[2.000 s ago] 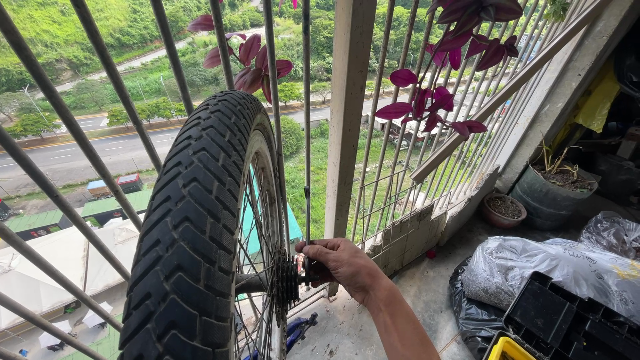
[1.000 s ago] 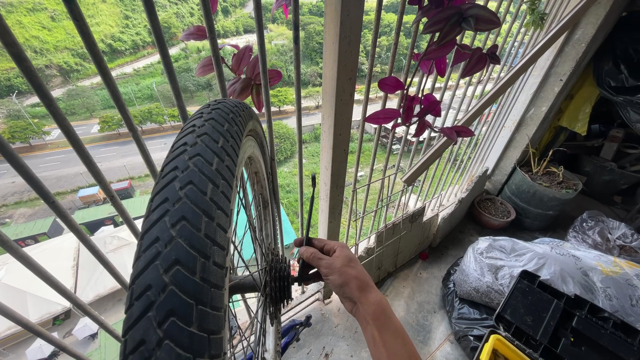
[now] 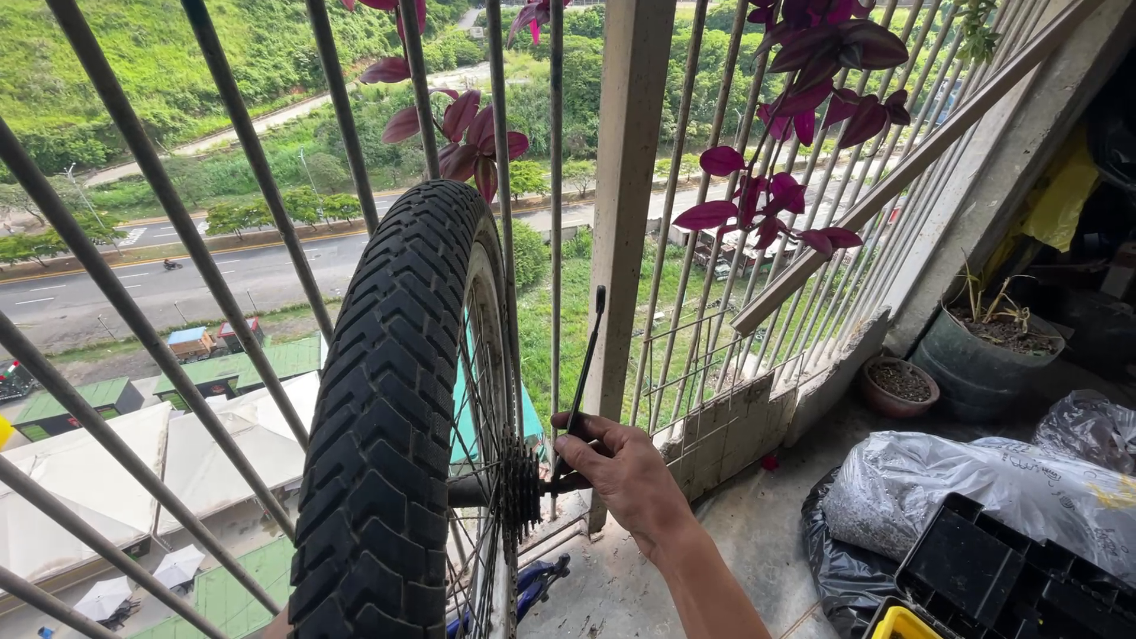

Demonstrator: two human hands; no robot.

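Observation:
A bicycle wheel with a black knobbly tyre [image 3: 382,426] stands upright at centre-left, its cassette of sprockets [image 3: 522,488] facing right. Beside the axle end, my right hand [image 3: 621,470] grips a thin black rod-like tool [image 3: 586,364] between thumb and fingers, its slim end pointing up. The fingertips are close to the axle; whether they touch it cannot be told. Of my left hand, only a blurred sliver of skin [image 3: 277,625] shows at the bottom, left of the tyre; its fingers are hidden.
Metal bars [image 3: 240,169] and a post [image 3: 626,222] rise behind the wheel. A blue bicycle part [image 3: 537,586] lies on the floor below. To the right are a black toolbox [image 3: 1012,577], a plastic-wrapped bundle [image 3: 958,497], a small clay pot [image 3: 898,387] and a larger planter [image 3: 985,364].
The black tool, upright above my right hand a second ago, now leans more to the right. My right hand stays beside the cassette.

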